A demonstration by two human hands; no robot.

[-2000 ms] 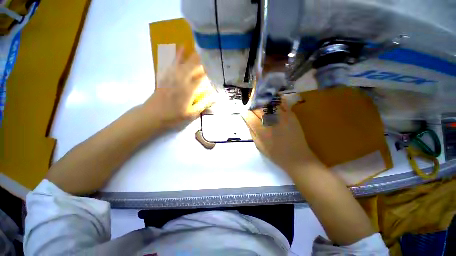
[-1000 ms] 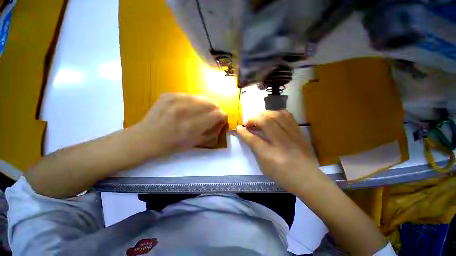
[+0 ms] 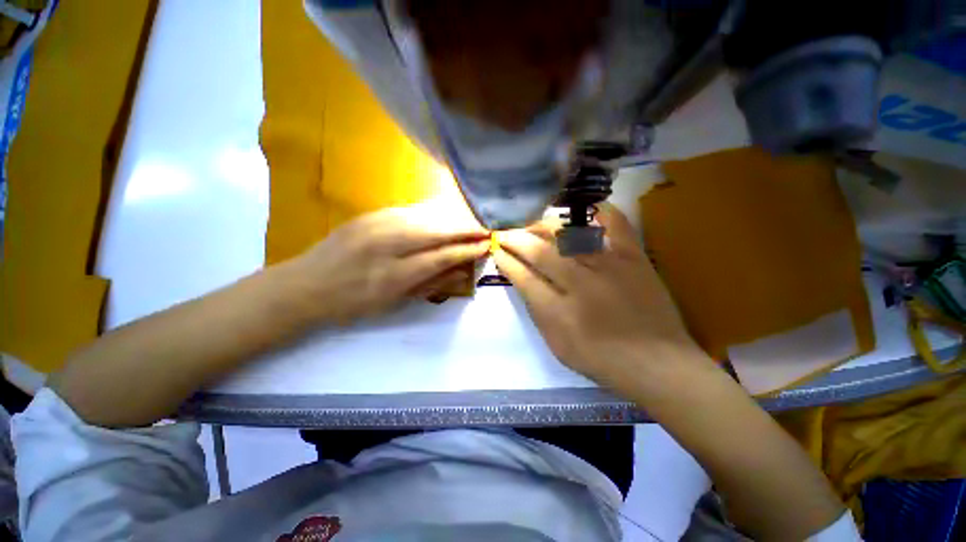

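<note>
A mustard-yellow fabric panel (image 3: 307, 159) lies left of the machine head and runs under my left hand (image 3: 387, 259). My left hand pinches its edge near the needle area, and a small part of the fabric shows below the fingers. My right hand (image 3: 588, 296) meets the left fingertips at the same edge, fingers closed on it. The white sewing machine head (image 3: 508, 169) hides the needle and presser foot. The lamp glow is bright around the fingertips.
Small mustard pieces with a pale patch (image 3: 757, 254) lie right of my right hand. Scissors with green and yellow loops (image 3: 932, 323) are at the far right. Long mustard panels (image 3: 64, 180) lie at far left. A tape rule (image 3: 424, 409) lines the front edge.
Since two seconds ago, the large panel has come under my left hand. Since one second ago, the fabric edge has shifted slightly up and my fingertips have come together at it.
</note>
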